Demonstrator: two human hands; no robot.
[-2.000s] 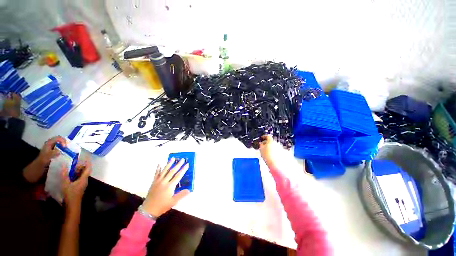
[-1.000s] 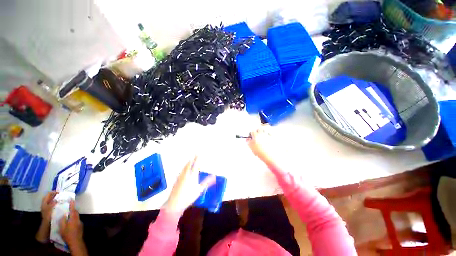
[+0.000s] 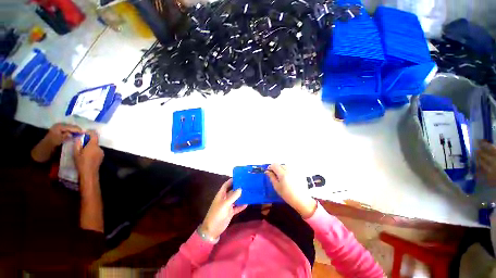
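My left hand [image 3: 220, 209] grips the left edge of a blue tray [image 3: 253, 187] at the bench's front edge. My right hand [image 3: 288, 187] is at the tray's upper right, its fingers on a short black cable [image 3: 259, 169] lying along the tray's top; whether the cable sits in a recess I cannot tell. A filled blue tray [image 3: 188, 129] lies flat on the bench to the left, two plug ends toward its top and a black coil at its bottom. A loose black cable [image 3: 315, 181] lies just right of my right hand.
A black cable heap [image 3: 245, 49] spans the back. Stacked blue trays [image 3: 356, 59] stand right of it. A grey basket [image 3: 416, 146] with white-faced packs is at right, another person's hand [image 3: 485, 160] by it. A neighbour's hands [image 3: 81, 146] hold a pack at left. A red stool [image 3: 416, 252] stands below.
The blue tray is now held turned sideways at the bench edge. My right hand has brought a cable from the bench to it. A loose cable now shows at right, and another person's hand at the basket.
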